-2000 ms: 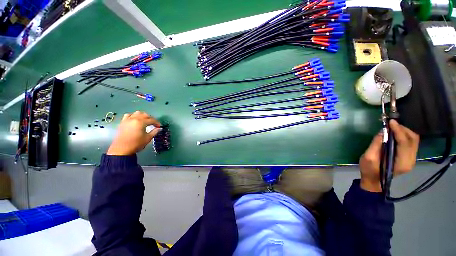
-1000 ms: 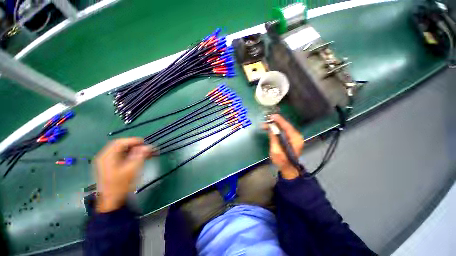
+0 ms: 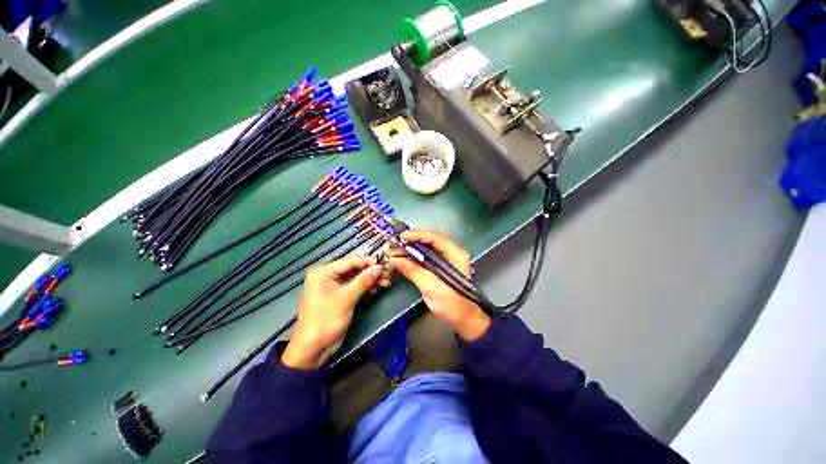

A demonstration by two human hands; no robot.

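My right hand (image 3: pixel 446 276) holds the black pen-like grip of the heated tweezers (image 3: pixel 435 263), with its thick cable looping over the bench edge. My left hand (image 3: pixel 335 304) is right beside it, thumb and fingertips pinched together at something small; the piece is mostly hidden. Both hands are over the blue-and-red ends of the row of black cable leads (image 3: pixel 240 265). One lead (image 3: pixel 249 361) lies apart, nearest the bench edge, its upper part hidden by my left hand.
A larger pile of leads (image 3: pixel 226 177) lies behind. The white cup (image 3: pixel 427 163) with silvery bits stands by the sponge stand (image 3: pixel 380 104) and grey power unit (image 3: pixel 494 122). A green solder spool (image 3: pixel 433 32) is behind. A small dark bristly block (image 3: pixel 137 424) lies lower left.
The view has swung right. The tweezers have left the cup and moved left to the lead ends. My left hand has moved from the dark block to beside my right hand.
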